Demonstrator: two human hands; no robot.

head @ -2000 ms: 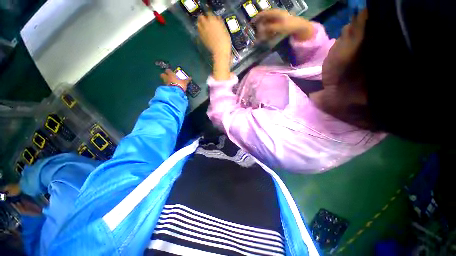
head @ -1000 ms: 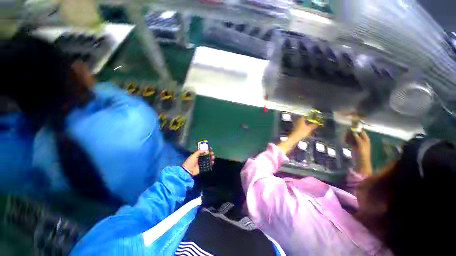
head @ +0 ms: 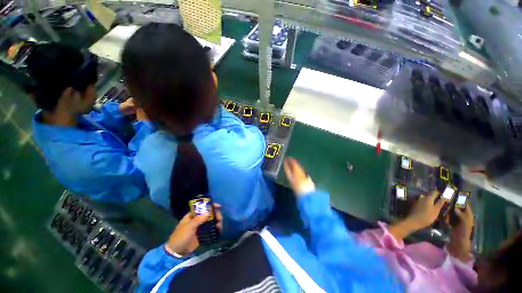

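My left hand [head: 186, 233] holds a keypad phone [head: 206, 229] upright in front of my chest, low and left of centre. Its small screen in a yellow frame is lit, and black keys show below it. My right hand [head: 297, 176] is raised above the near edge of the green bench [head: 329, 171]. It is slightly blurred, its fingers are apart and it holds nothing.
Two people in blue smocks are at the left, close to my left hand. A person in pink at the right holds lit phones over a phone tray [head: 420, 186]. Another tray [head: 273, 167] lies near my right hand. A floor-level tray [head: 94, 243] holds phones.
My view has turned left. My left hand first lay at the phone on the bench, then lifted it and now holds it by my chest. My right hand has come into view.
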